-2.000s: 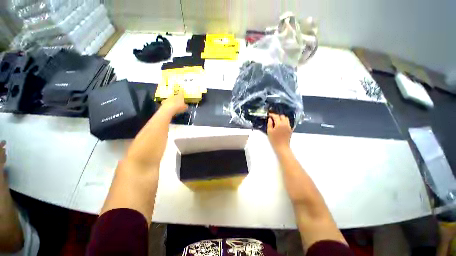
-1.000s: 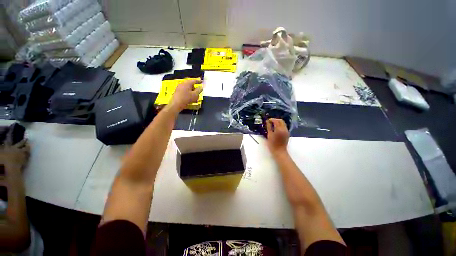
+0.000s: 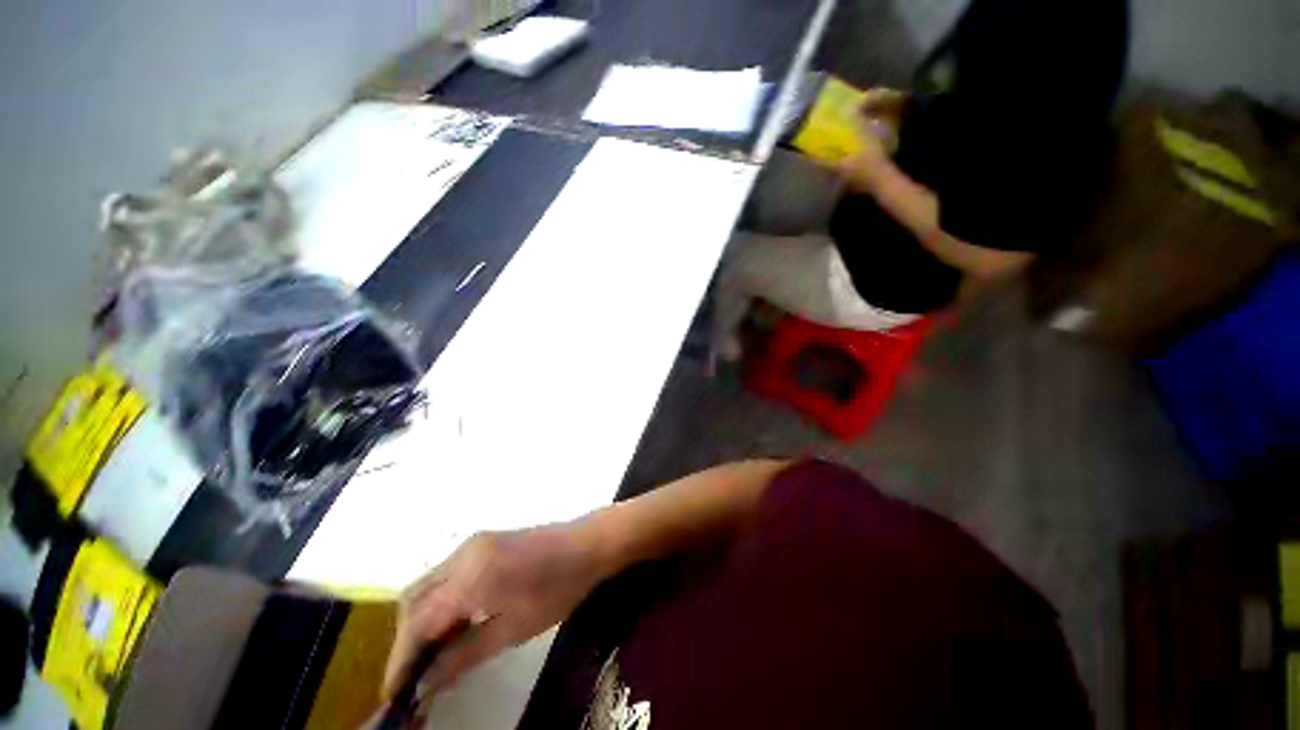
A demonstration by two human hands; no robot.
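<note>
The open yellow carton [image 3: 357, 659] is at the lower left, cut off by the bottom edge, with its grey flap raised and a black inside. My right hand [image 3: 492, 606] is beside its yellow side, fingers closed on a thin dark strip, apparently a black handle; blur hides its exact shape. My left hand is out of the picture. The clear bag of black handles [image 3: 314, 385] lies beyond the carton. Flat yellow cartons [image 3: 100, 620] lie at the left edge, with more yellow blanks [image 3: 86, 428] behind them.
A dark strip [image 3: 442, 271] runs along the white table [image 3: 570, 342]. A white pack [image 3: 530, 46] and a white sheet [image 3: 677, 100] lie at the far end. A person [image 3: 984, 143] on a red stool [image 3: 841, 374] holds a yellow box [image 3: 834, 126].
The view has swung to the right. My right hand has left the bag and is now beside the carton with a dark strip. My left hand has gone out of view.
</note>
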